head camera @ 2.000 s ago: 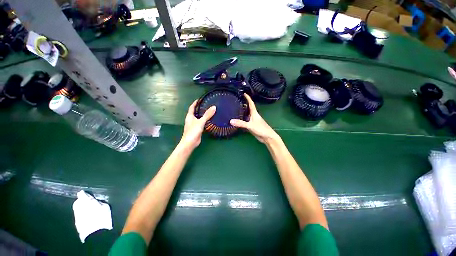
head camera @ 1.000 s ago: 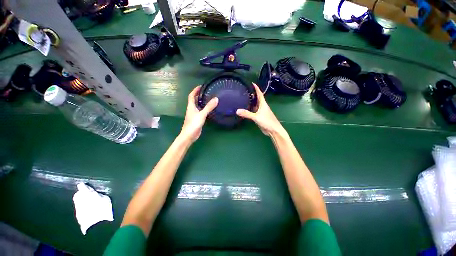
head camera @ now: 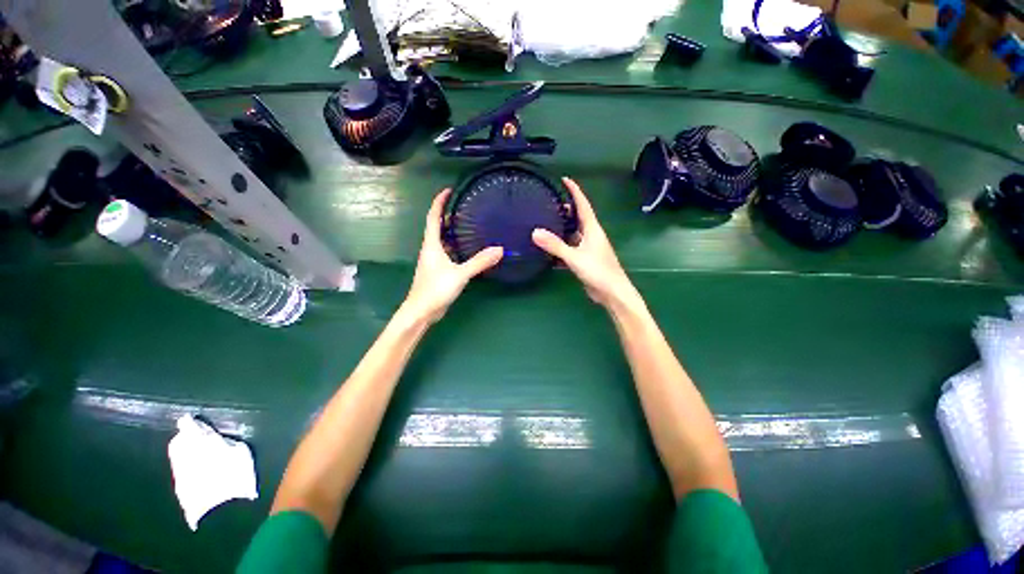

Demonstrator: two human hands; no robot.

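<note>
A round black clip-on fan (head camera: 511, 207) is held between my two bare hands near the belt's front edge. Its black spring clip (head camera: 502, 126) sticks out behind the fan head. My left hand (head camera: 447, 269) grips the left rim, with its thumb on the lower part of the centre hub. My right hand (head camera: 586, 249) grips the right rim, with its thumb on the hub's right part. A tiny blue light shows on the hub between the thumbs. The fingers under the rim are mostly hidden.
Several more black fans lie on the green belt, at right (head camera: 715, 166) and behind left (head camera: 371, 114). A slanting perforated post (head camera: 185, 146) and a water bottle (head camera: 219, 269) are at left. A white cloth (head camera: 210, 471) lies front left. Bubble bags (head camera: 988, 426) are at the right edge.
The other fans on the belt have shifted right past the held fan. My left thumb has moved inward and down on the hub. A blue light now shows clearly there.
</note>
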